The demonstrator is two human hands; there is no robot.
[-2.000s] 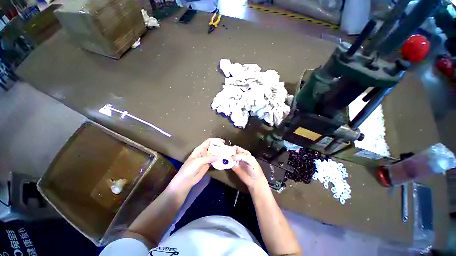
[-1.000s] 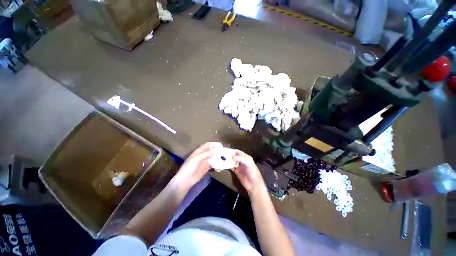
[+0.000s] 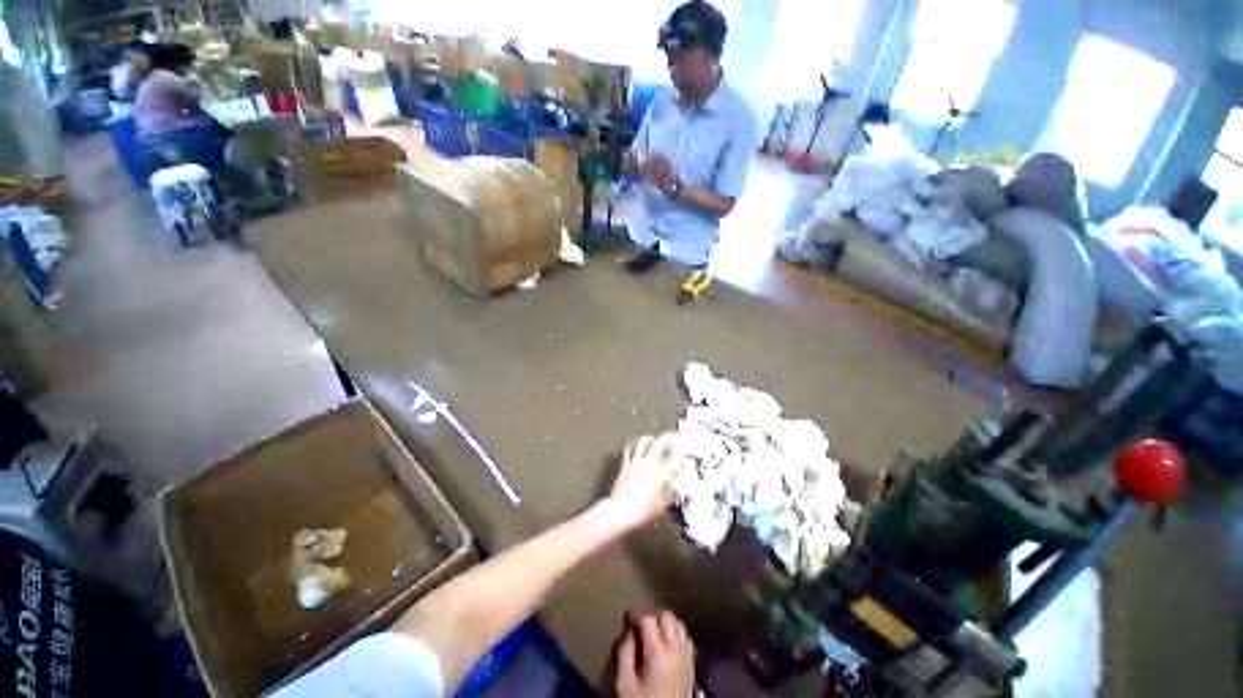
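Note:
A heap of white plush pieces (image 3: pixel 763 471) lies mid-table, left of the green hand press (image 3: pixel 941 559). My left hand (image 3: pixel 646 480) reaches to the heap's left edge, fingertips against the fabric; whether it grips a piece is unclear. My right hand (image 3: pixel 654 657) is low at the table's near edge, fingers bent, cut off by the bottom of the picture; I cannot tell if it holds anything. The open carton (image 3: pixel 184 552) at the left holds a little cream and white fabric (image 3: pixel 316 566).
The press lever has a red ball knob (image 3: pixel 1149 471). A white strip (image 3: pixel 470 450) lies on the brown table (image 3: pixel 573 368). A closed carton (image 3: pixel 484 225) and yellow-handled pliers (image 3: pixel 694 286) are farther back. A person (image 3: pixel 695 137) stands beyond the table; sacks (image 3: pixel 1050 293) lie behind.
The view has tilted up. My hands have parted: the left moved out to the heap, the right is lower. The white piece they held between them is no longer visible there.

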